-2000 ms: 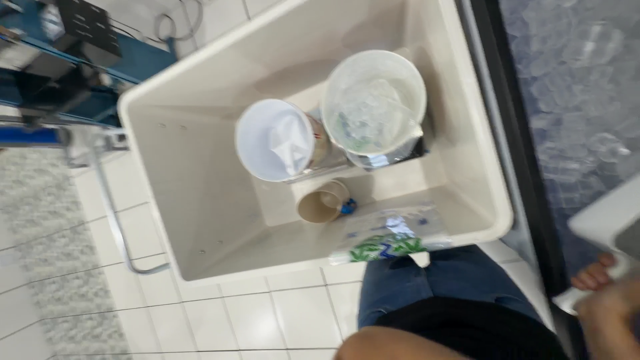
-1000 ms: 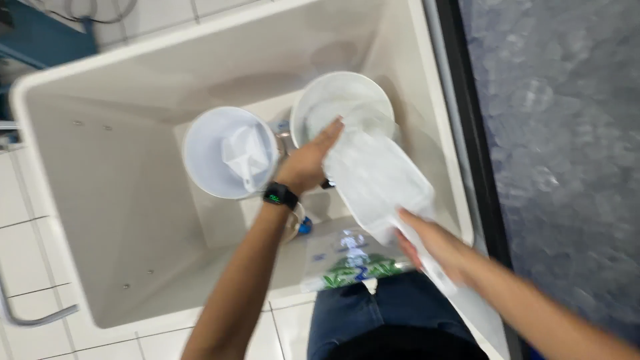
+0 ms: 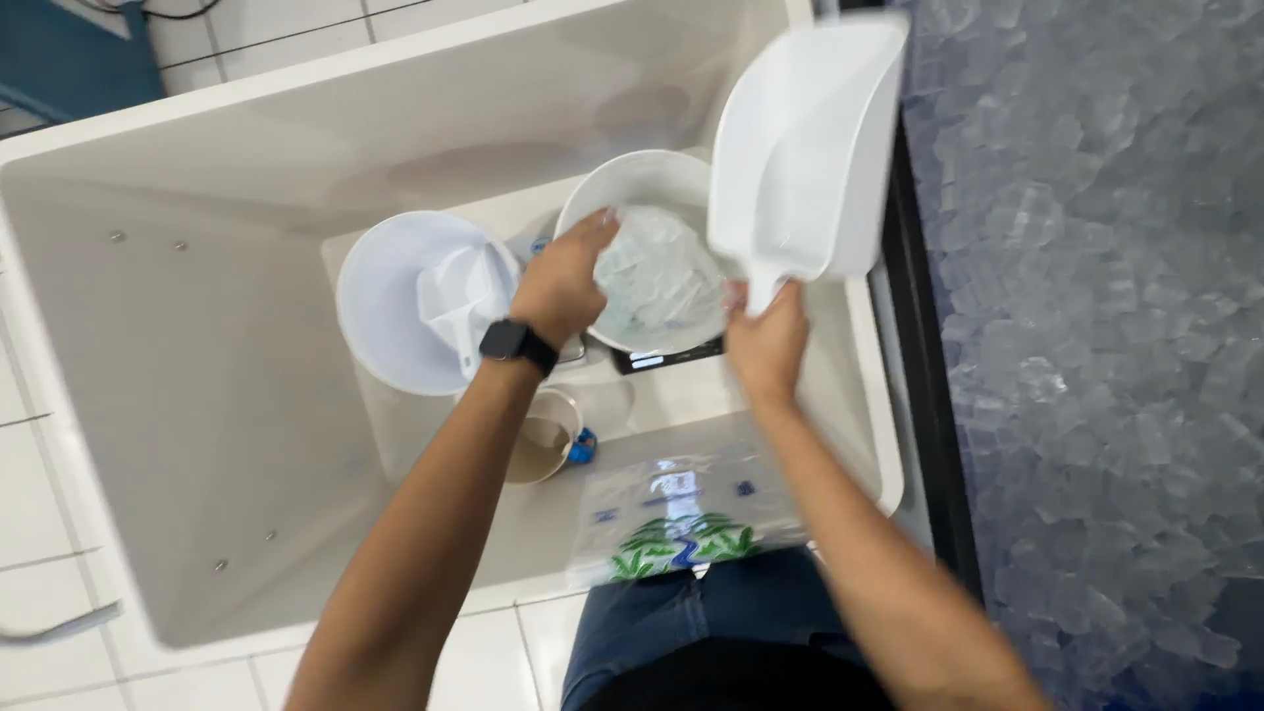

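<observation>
My right hand [image 3: 768, 341] grips the handle of a large white plastic scoop [image 3: 805, 148], which looks empty and is raised at the right rim of the tub. My left hand [image 3: 565, 276], a black watch [image 3: 518, 343] on its wrist, is at the left side of a white bucket [image 3: 652, 252] with ice in clear plastic inside; its fingers are apart. This bucket is on a black digital scale [image 3: 667, 355]. Left of it, another white bucket [image 3: 380, 306] holds a smaller white scoop [image 3: 462, 301]. A beige cup [image 3: 538, 459] with a blue item [image 3: 583, 446] stands nearer me.
All the buckets are in a deep beige plastic tub [image 3: 197, 395]. Printed clear plastic bags [image 3: 691, 504] lie over its near side. Beyond a black edge [image 3: 928, 375] at the right is a mass of ice [image 3: 1096, 346]. White floor tiles surround the tub.
One second ago the large scoop was tilted over the bucket with ice; now my right hand holds it up and to the right. My left hand has moved off the scoop to the bucket's left side.
</observation>
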